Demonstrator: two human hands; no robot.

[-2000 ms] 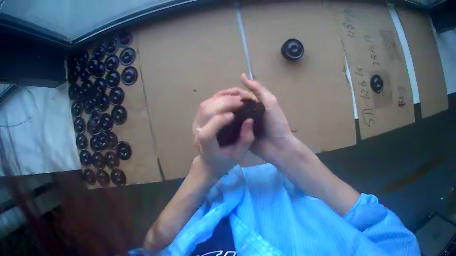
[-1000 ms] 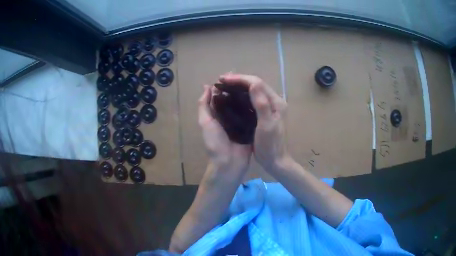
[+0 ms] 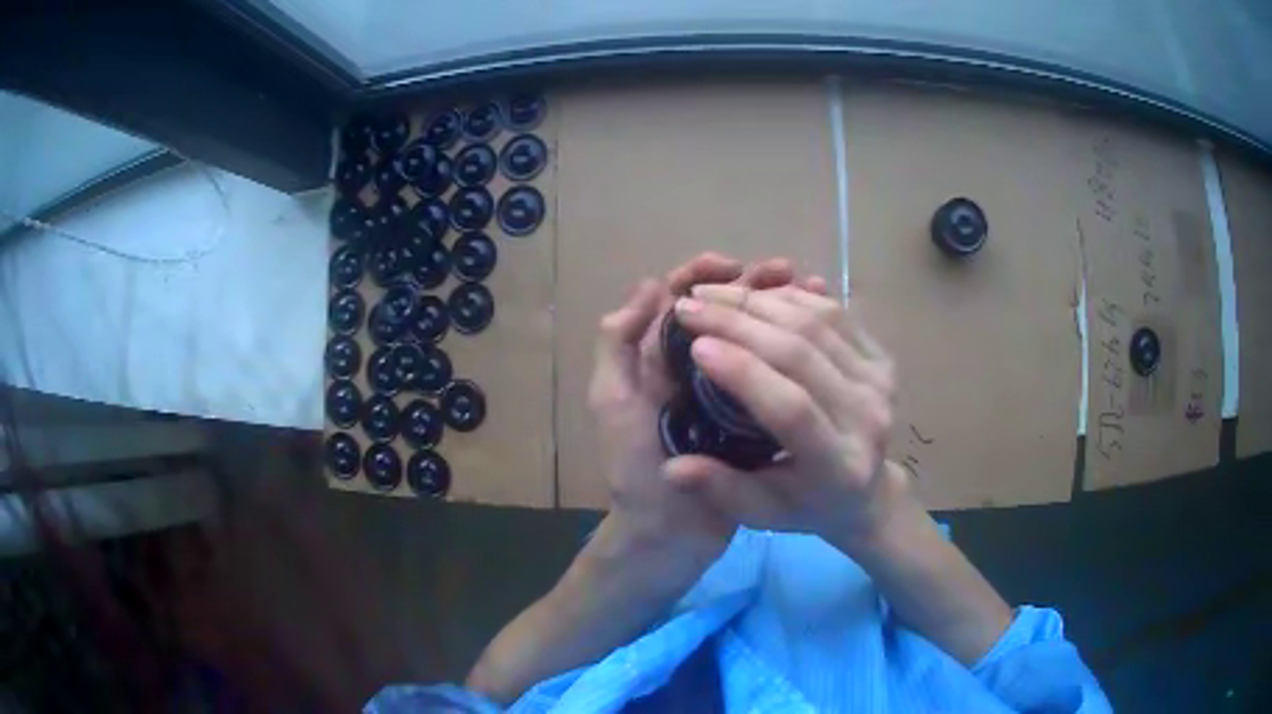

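A bunch of glossy black diaphragms (image 3: pixel 712 405) is cupped between my two hands above the cardboard's near edge. My left hand (image 3: pixel 645 405) is under and around the left side of the bunch. My right hand (image 3: pixel 809 384) lies over its top and right side, fingers bent across it. The fingers hide part of the bunch. Many similar diaphragms (image 3: pixel 472 307) lie singly and overlapping on the cardboard sheet (image 3: pixel 670 168) at the left. One taller dark round piece (image 3: pixel 960 226) stands alone at the right.
A smaller dark round piece (image 3: pixel 1145 350) sits on the panel with handwriting at the far right. A white sheet (image 3: pixel 223 293) lies left of the cardboard. The window frame (image 3: pixel 698 56) runs along the back. Dark floor shows below the cardboard's near edge.
The view has shifted, so the cardboard appears farther right. My hands were open around the bunch a second ago; now my right hand has closed over it.
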